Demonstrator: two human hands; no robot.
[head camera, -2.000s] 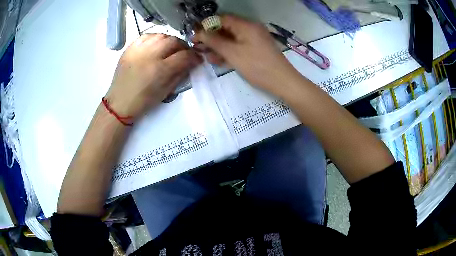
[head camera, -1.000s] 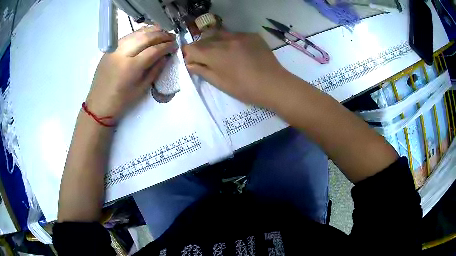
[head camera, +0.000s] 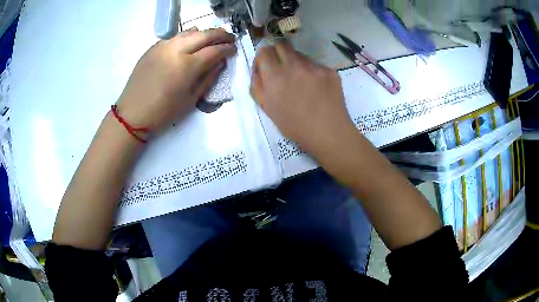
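Note:
A white fabric strip (head camera: 257, 135) runs from under the presser foot (head camera: 239, 25) down across the table and over its front edge. My left hand (head camera: 184, 65) lies left of the strip, its fingertips at the strip's edge just below the foot. My right hand (head camera: 298, 88) lies right of the strip, fingers curled, blurred, its fingertips at the strip's right edge. Whether either hand pinches the strip is hidden. The metal slide plate (head camera: 220, 89) shows partly beneath my left hand.
Pink-handled snips (head camera: 367, 63) lie open right of the needle. Behind them is a purple thread bundle (head camera: 403, 28). A black phone (head camera: 499, 68) lies at the table's right end. A yellow wire rack (head camera: 480, 177) wrapped in white strips stands below it. A printed scale (head camera: 189, 172) runs along the front edge.
My right hand has moved back from the needle area and lower beside the strip. My left hand has stayed near the foot. The whole view has shifted slightly.

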